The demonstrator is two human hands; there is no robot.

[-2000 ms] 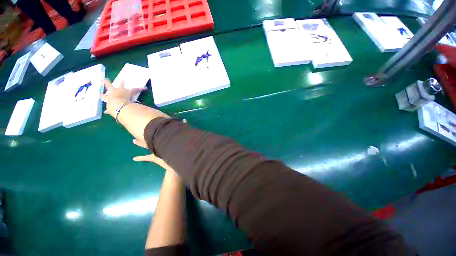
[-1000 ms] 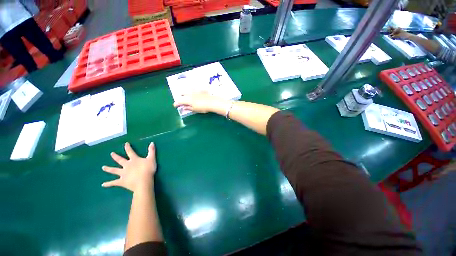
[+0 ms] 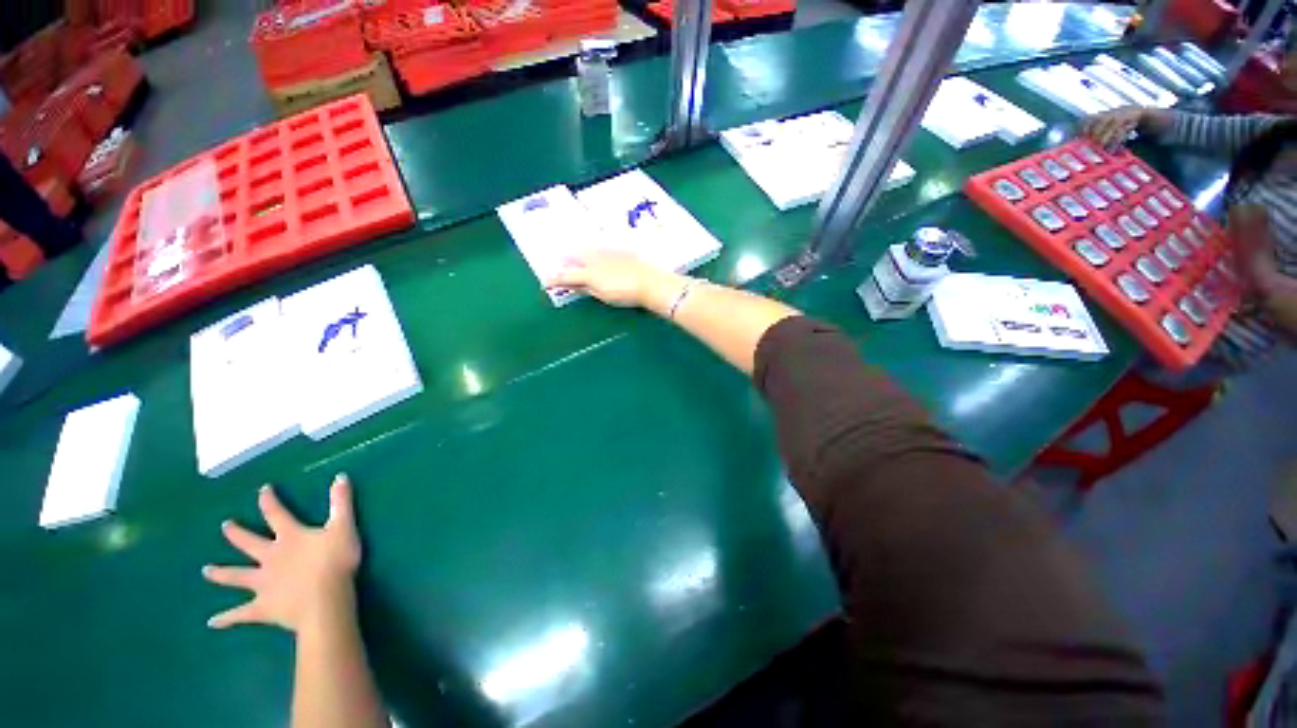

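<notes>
Two white boxes side by side lie beyond my right hand, a plain-topped left one (image 3: 543, 235) and a right one (image 3: 686, 235) with a dark blue figure. My right hand (image 3: 612, 279) touches their near edge, fingertips at the left box's near corner; its grip is unclear. My left hand (image 3: 296, 562) is open, fingers spread, over the green surface (image 3: 569, 469) and holds nothing. Another pair, a left box (image 3: 245, 391) and a figured right box (image 3: 356, 373), lies beyond my left hand. A narrow white box (image 3: 91, 459) lies at far left.
An empty-pocketed red tray (image 3: 320, 213) with clear plastic lies at back left. More white boxes (image 3: 797, 159) lie past a slanted metal post (image 3: 875, 135). A bottle (image 3: 906, 273) stands beside a printed box (image 3: 1013, 316). A person's hand (image 3: 1124, 125) is near a filled red tray (image 3: 1060, 263).
The view has turned right. The box pair at my right hand has moved right along the surface, closer to the pair by the post, with my hand at its edge. My left hand stays spread.
</notes>
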